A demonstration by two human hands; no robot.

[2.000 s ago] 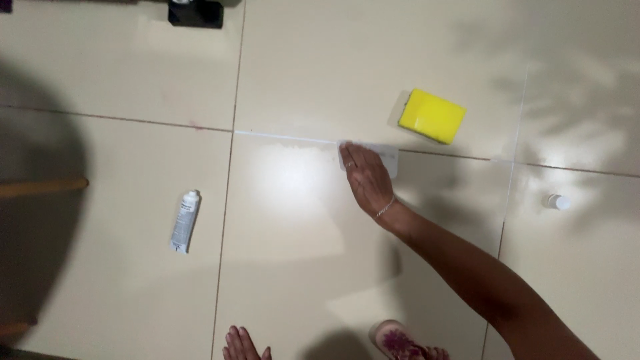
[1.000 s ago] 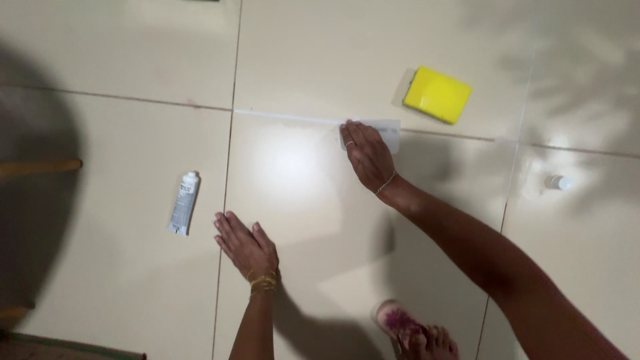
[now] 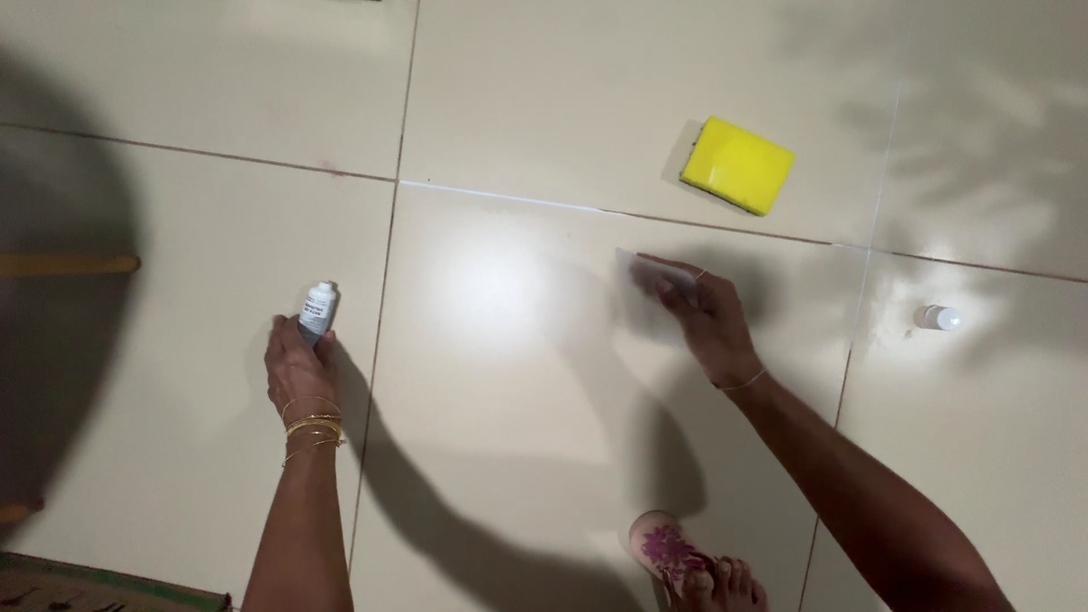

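My left hand (image 3: 299, 361) is closed around the lower part of a white and grey squeeze tube (image 3: 317, 308), whose nozzle end points away from me. My right hand (image 3: 701, 314) grips a thin translucent plastic card or scraper (image 3: 667, 276) over the tiled floor. Between two floor tiles, a white strip of filler (image 3: 501, 197) lies in part of the joint; farther right the joint is brown. A yellow sponge (image 3: 738, 166) with a dark underside rests beyond my right hand. On the right, a small white cap (image 3: 938, 318) lies on a tile.
A foot in a sandal with a purple flower (image 3: 671, 552) is at the bottom, right of centre. Wooden furniture legs (image 3: 68, 264) reach in from the left edge. The edge of a patterned mat (image 3: 110, 586) shows at the lower left.
My left hand came in from the bottom edge and has taken hold of the tube, which lay on the floor. My right hand has turned and moved back from the joint with the plastic piece.
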